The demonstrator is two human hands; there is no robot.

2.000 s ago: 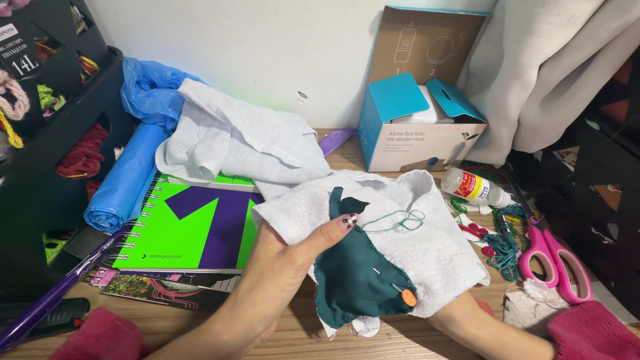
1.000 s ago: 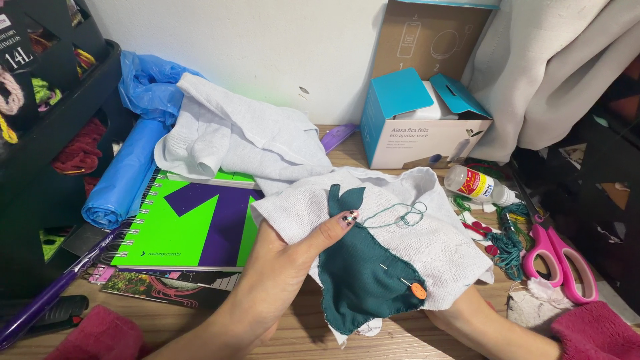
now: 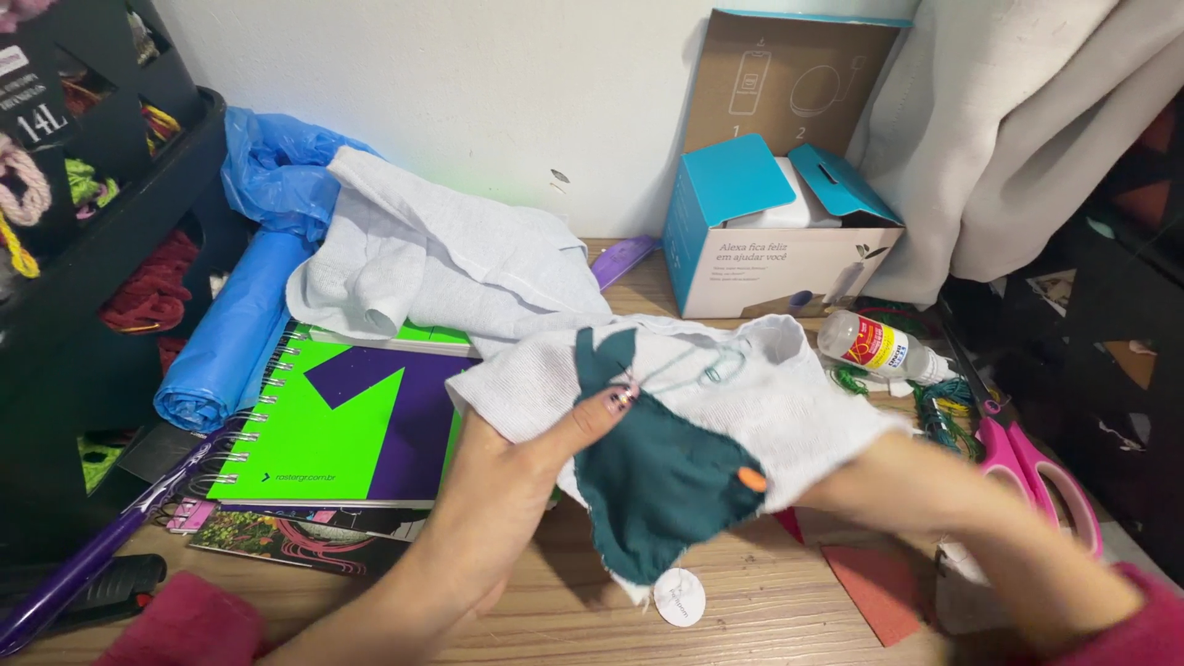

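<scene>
A white cloth [image 3: 814, 407] carries a dark teal fabric piece [image 3: 657, 490] with a small leaf-shaped part at its top. My left hand [image 3: 518, 481] pinches the cloth, thumb on the narrow part of the teal fabric and fingers beneath. Loose teal thread [image 3: 708, 363] lies in a loop on the white cloth. An orange pin head [image 3: 752, 479] shows near the teal fabric's right edge. My right hand [image 3: 846, 476] is blurred at the cloth's right side, its fingers hidden under the cloth, so its hold cannot be told.
A spiral notebook [image 3: 324, 435], blue plastic roll [image 3: 231, 333] and folded cloth [image 3: 462, 250] lie left. Behind stands an open cardboard box [image 3: 786, 268]. At right are a glue bottle [image 3: 879, 347], pink-handled scissors [image 3: 1027, 462], threads [image 3: 939, 416] and red fabric [image 3: 874, 587]. A round white tag [image 3: 680, 597] lies in front.
My right forearm has swung up and away from the front edge. The cloth has shifted and tilted, and the round tag and red fabric have come into sight below it.
</scene>
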